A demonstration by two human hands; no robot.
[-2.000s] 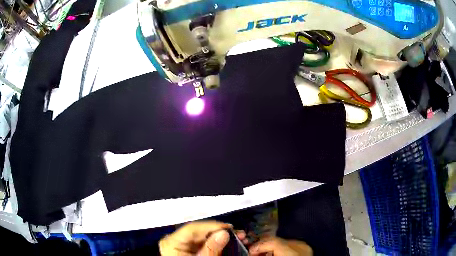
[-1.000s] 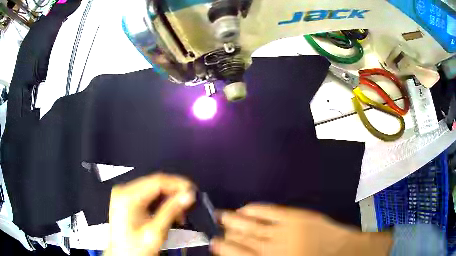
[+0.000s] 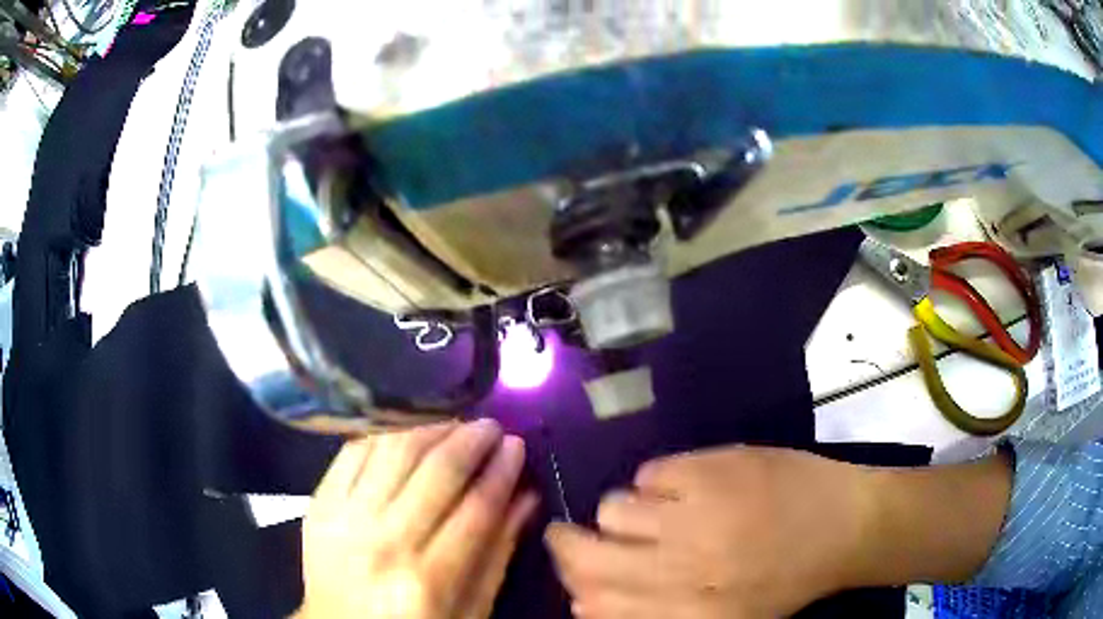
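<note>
A dark fabric panel [image 3: 726, 351] lies under the white and blue sewing machine head [image 3: 484, 157]. A bright pink-white light shows at the needle area, and the foot is hard to make out. My left hand [image 3: 411, 520] is on dark cloth just in front of the needle area, fingers close together. My right hand [image 3: 726, 520] is to its right, fingertips bent onto the cloth. A smaller dark piece [image 3: 544, 484] with a thin pale line on it lies between my hands, held at its sides. Its edges blend with the panel below.
Scissors with red and yellow handles [image 3: 968, 363] lie right of the panel, beside a white printed label [image 3: 1070, 339]. Part of a green handle [image 3: 907, 220] shows behind them. More dark cloth [image 3: 73, 302] lies along the left. A blue crate [image 3: 980, 602] shows at the lower right.
Both hands have moved from the lap area up onto the table, bringing the small dark piece to the needle area. The camera has come closer, so the machine head looks larger.
</note>
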